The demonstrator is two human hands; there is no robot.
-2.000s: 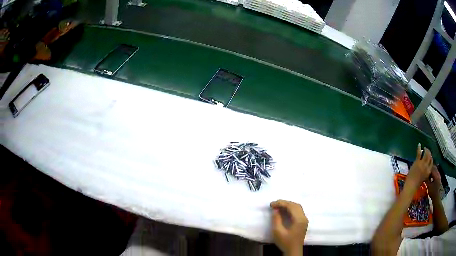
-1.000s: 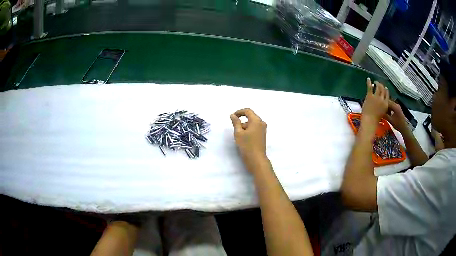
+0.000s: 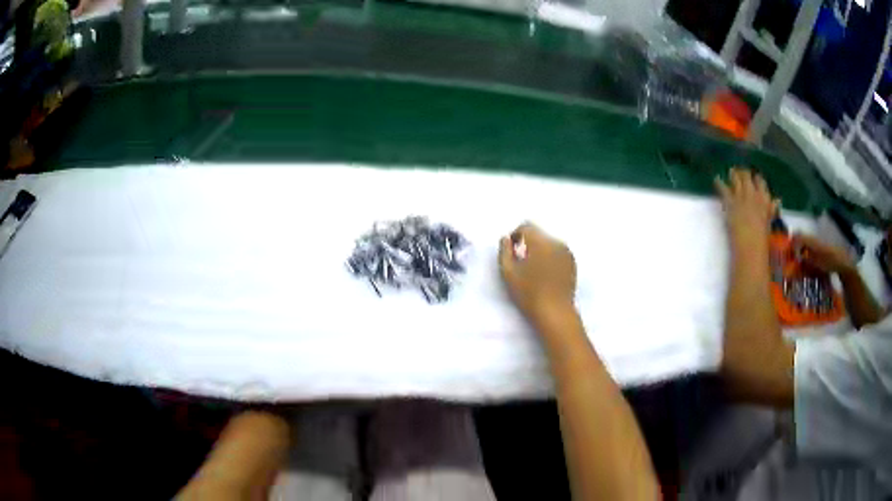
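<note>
A loose heap of tiny slim silver-and-black side keys (image 3: 411,256) lies on the white-covered bench (image 3: 245,294), in the middle of the view. My right hand (image 3: 540,269) is just right of the heap, over the white surface, with its fingers curled together; blur hides whether a small part is between them. Of my left arm only the forearm shows at the bottom edge, left of my legs; the left hand itself is not in view.
A phone middle frame (image 3: 17,217) lies at the bench's far left edge. The green conveyor belt (image 3: 391,122) runs behind, with a blurred frame on it. At right a neighbouring person's hands are over an orange parts tray (image 3: 810,301). A clear plastic bundle (image 3: 675,88) lies beyond the belt.
The view has turned left since a second ago, so the heap appears further right. My right hand, forward from two seconds ago, has its fingers more curled. The neighbour's near hand is lower.
</note>
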